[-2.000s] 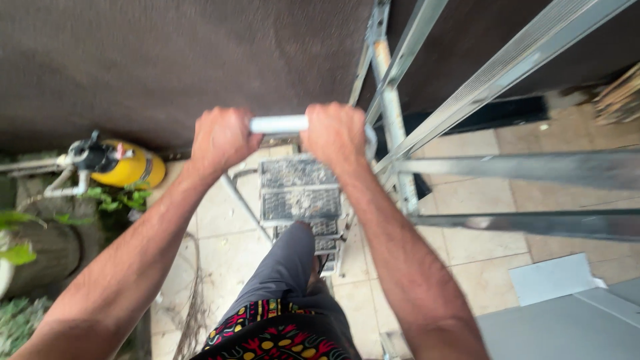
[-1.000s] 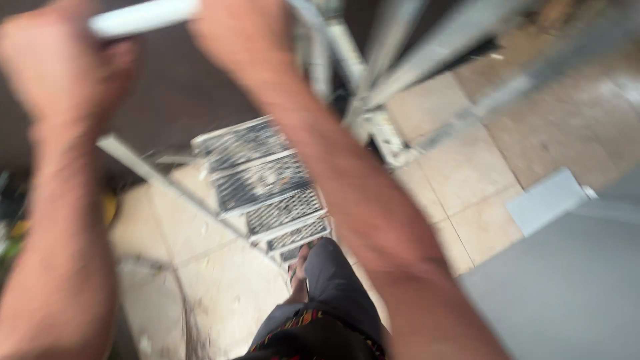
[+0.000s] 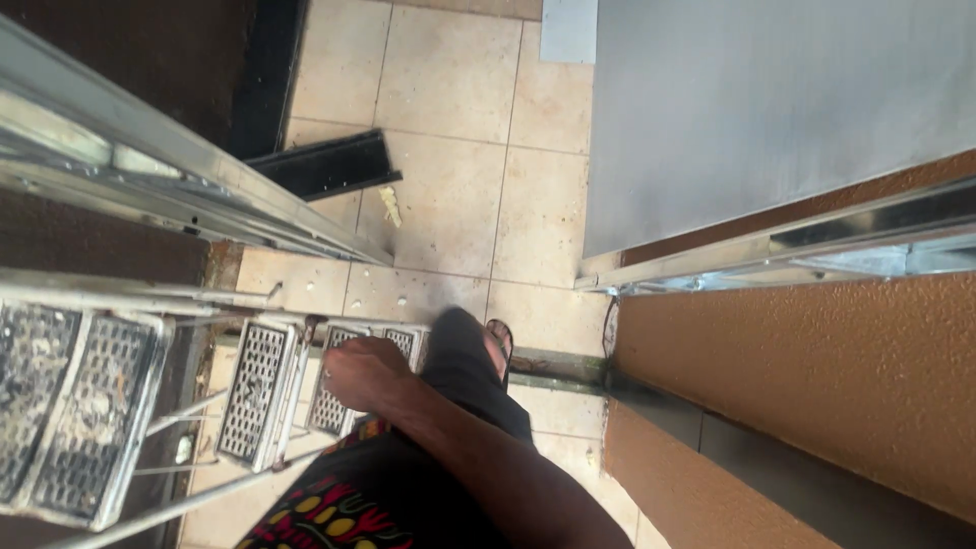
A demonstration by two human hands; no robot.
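Observation:
My right hand [image 3: 366, 374] reaches in from the lower right, its fingers curled, over the steps of a white metal stepladder [image 3: 255, 393]. Whether it grips the ladder's frame or only passes above it cannot be told. The ladder stands at the left, its wide, stained top step [image 3: 91, 412] nearest the camera. My left hand is out of view. My foot in a flip-flop [image 3: 499, 343] is beside the ladder, over the tiled floor [image 3: 435, 198].
Galvanized metal profiles stand at the left [image 3: 206, 175] and right [image 3: 762, 252]. A large grey panel [image 3: 747, 99] fills the upper right, above an orange textured wall [image 3: 801, 351]. A black channel-shaped piece [image 3: 328, 164] lies on the floor near a small pale scrap [image 3: 390, 207].
Both hands were on the ladder's white top rail; the left has gone out of view and the right is off that rail, lower by the steps. The view has swung strongly round to the right.

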